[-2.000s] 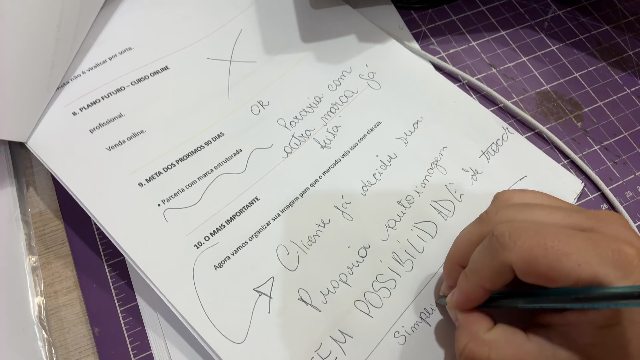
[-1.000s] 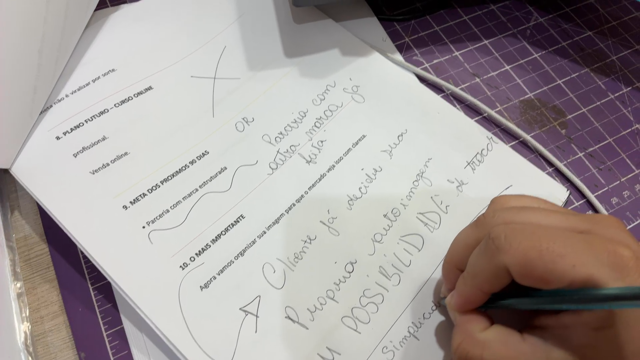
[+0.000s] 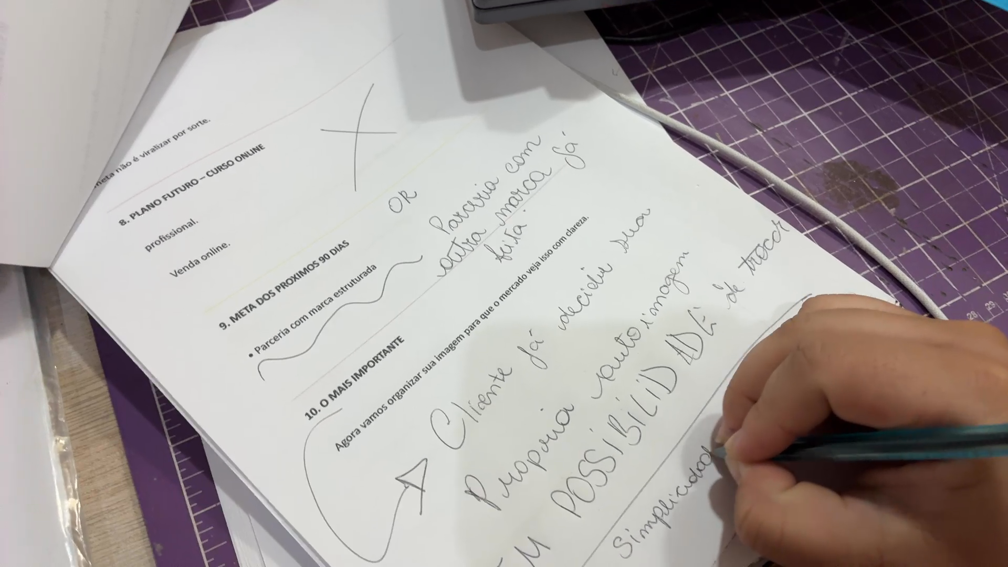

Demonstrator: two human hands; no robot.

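Observation:
My right hand point(image 3: 858, 425) is shut on a slim teal pen point(image 3: 898, 443) at the lower right. The pen's tip touches the printed sheet point(image 3: 378, 197), at the end of a handwritten word on its lower part. Printed headings, handwritten notes, a drawn cross, a wavy line and a curved arrow cover the sheet. It lies at a slant on a stack of paper. At the upper left a turned-back page point(image 3: 79, 102) rises over the sheet's edge. My left hand is out of view.
Under the papers lies a purple cutting mat point(image 3: 890, 102) with a white grid and a dark stain. A white cable point(image 3: 787, 193) curves along the sheet's right side. The edge of a dark device point(image 3: 535, 6) shows at the top. Clear plastic point(image 3: 51, 441) and wood-look surface are at the left.
The handwritten word at the pen's tip has grown by several letters. My right hand keeps its hold on the pen. The view has shifted somewhat over the page.

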